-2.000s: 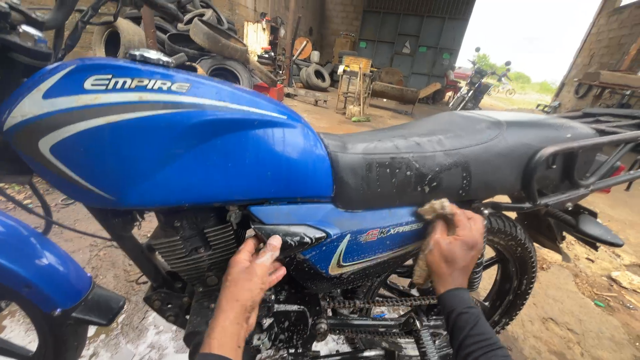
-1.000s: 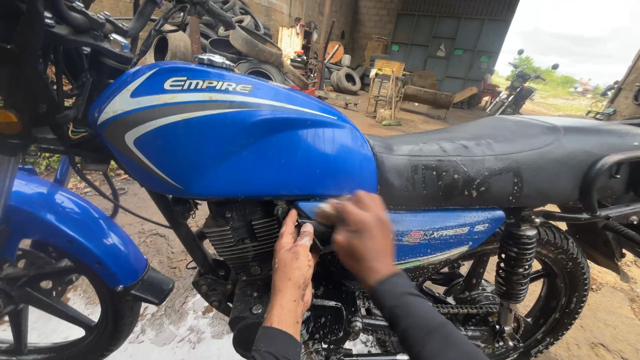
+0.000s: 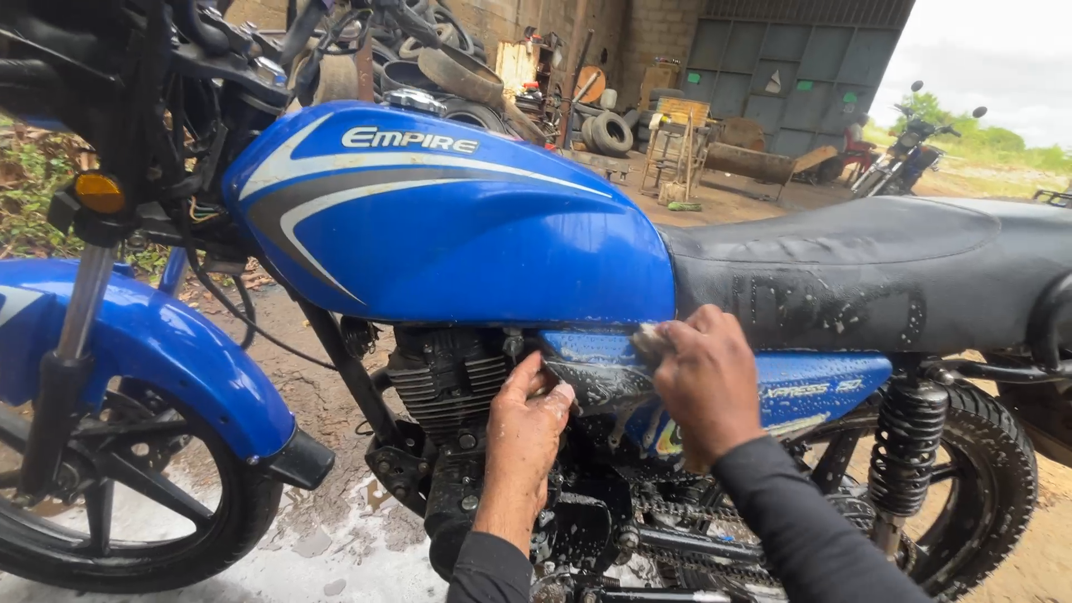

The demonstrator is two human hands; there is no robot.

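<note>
A blue motorcycle stands side-on, its fuel tank (image 3: 469, 226) above my hands. My right hand (image 3: 708, 381) holds a light brown sponge or cloth (image 3: 651, 343) against the top of the blue side panel (image 3: 825, 381), just under the front of the black seat (image 3: 837, 268). Soapy drops cover the panel and the seat's side. My left hand (image 3: 528, 423) touches the front tip of the black panel trim (image 3: 603, 381), beside the finned engine cylinder (image 3: 444, 377); its fingers are bent, and nothing shows held in them.
The front wheel (image 3: 126, 469) and blue front fender (image 3: 167, 352) are at left, the rear shock absorber (image 3: 906, 448) at right. Foam lies on the wet ground (image 3: 335, 553). Behind are piled tires (image 3: 469, 75), a wooden stand (image 3: 674, 142), a seated person and another motorcycle (image 3: 904, 151).
My right hand has moved from the rear of the side panel to near my left hand, then a little back along the panel's top edge. More suds show on the black trim.
</note>
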